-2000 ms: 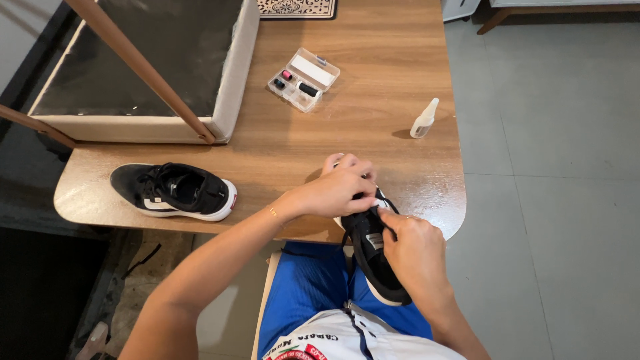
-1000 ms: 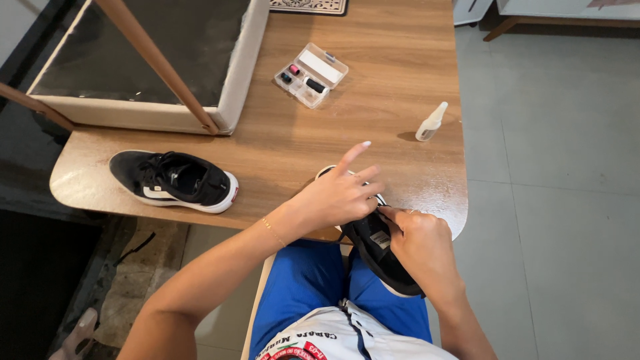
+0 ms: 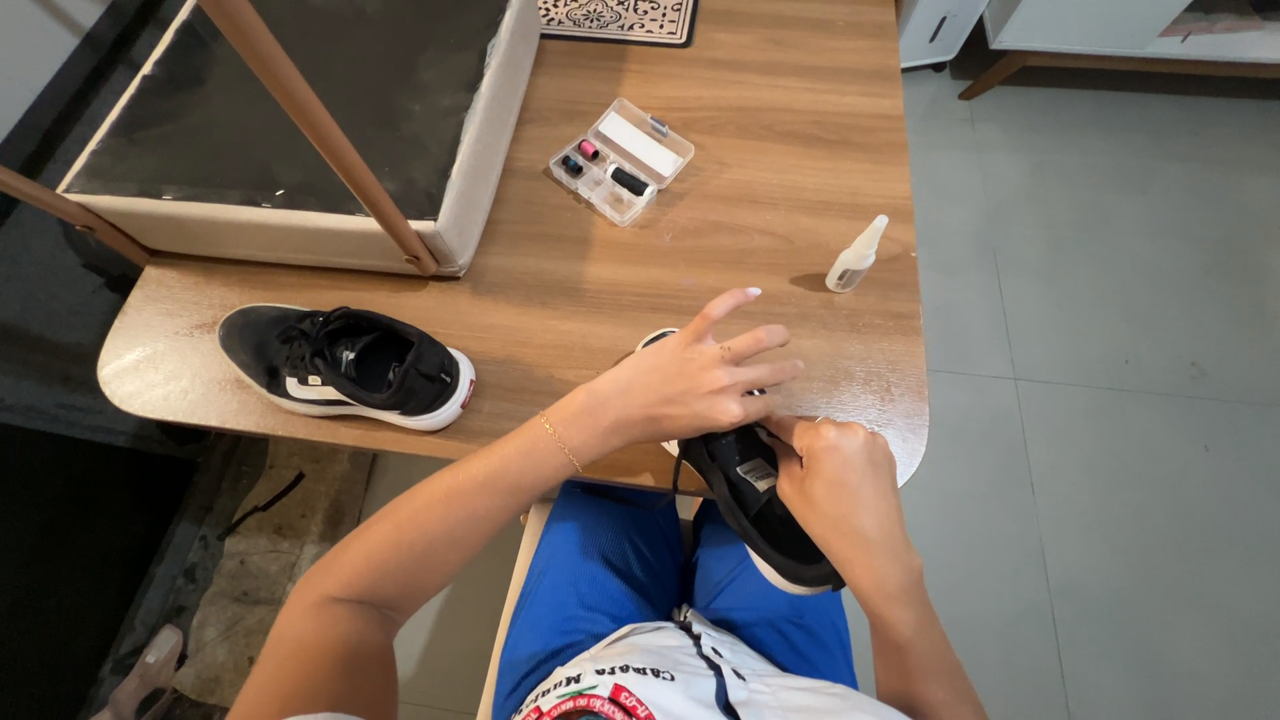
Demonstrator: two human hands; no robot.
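A black sneaker with a white sole rests between the table edge and my lap, heel toward me. My left hand lies over its front part, index finger raised and the other fingers spread; whether the thumb grips anything is hidden. My right hand is curled at the side of the shoe's opening, thumb and finger pinching the upper near the laces. A second black sneaker stands on the table to the left. Behind my hands are an open clear plastic case with thread spools and a small white nozzle bottle.
An upturned upholstered chair or stool with wooden legs occupies the back left of the wooden table. A patterned mat lies at the far edge. White furniture stands on the grey floor beyond.
My left hand's fingers were gathered near the laces two seconds before; they have since spread, with the index finger lifted. My right hand has stayed at the shoe's side.
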